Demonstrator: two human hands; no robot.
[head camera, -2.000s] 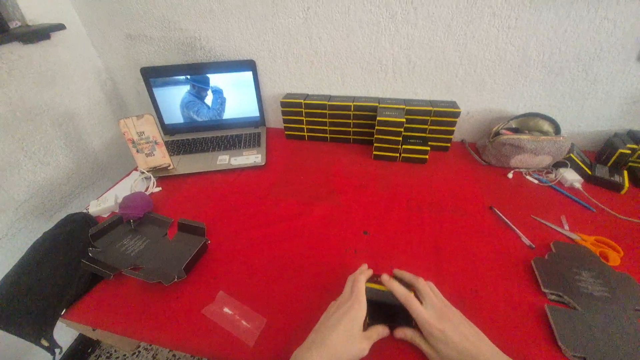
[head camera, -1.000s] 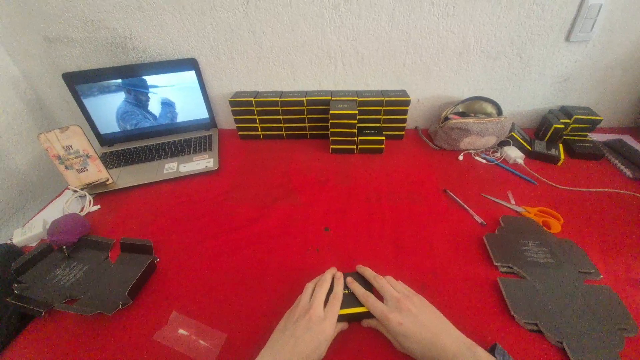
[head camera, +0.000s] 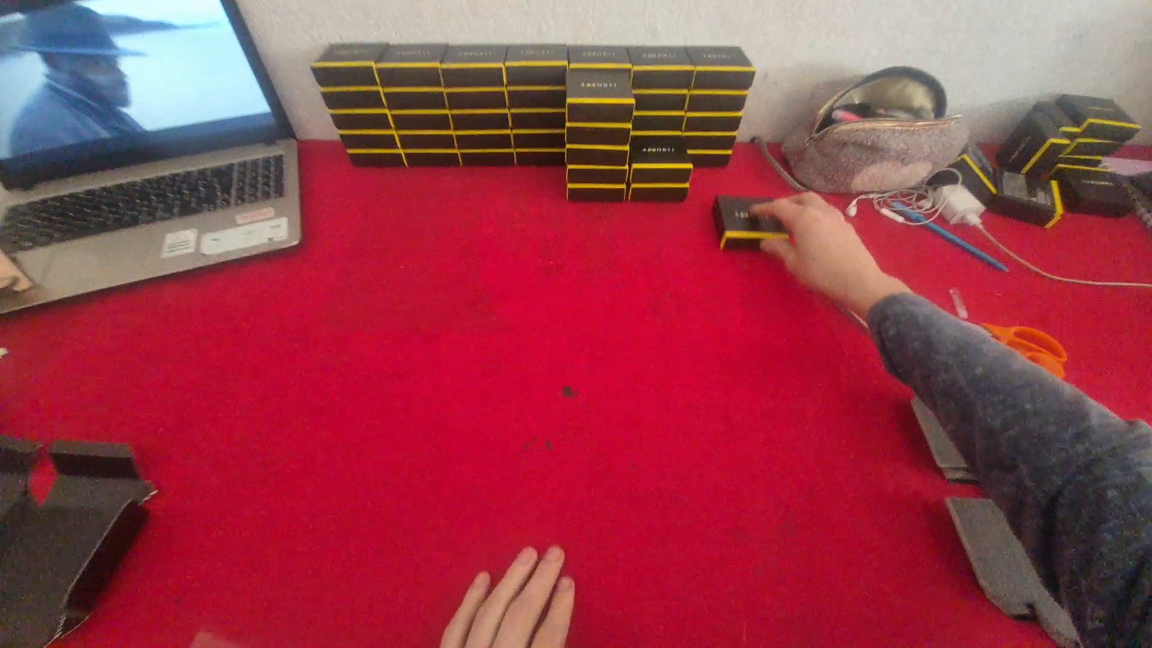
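My right hand (head camera: 823, 247) reaches to the back right and grips the right side of a small black cardboard box (head camera: 740, 216) with a yellow edge. This box sits just in front of the stacked black and yellow boxes (head camera: 477, 121), a little to the right of a shorter front stack (head camera: 598, 139). Flat on the red cloth (head camera: 405, 378) at the bottom middle rests my left hand (head camera: 517, 603), fingers slightly apart, holding nothing; its wrist is out of frame.
An open laptop (head camera: 144, 207) stands at the back left, an unfolded black carton (head camera: 54, 531) at the lower left. At right lie a glittery pouch (head camera: 873, 135), a white charger (head camera: 958, 205), a blue pen (head camera: 954, 243), orange-handled scissors (head camera: 1035, 346), more boxes (head camera: 1035, 144) and flattened cardboard (head camera: 999, 549) beneath my forearm.
Both hands were together on a black and yellow box near the front edge. My right hand has moved with a box to the back right; my left hand has let go.
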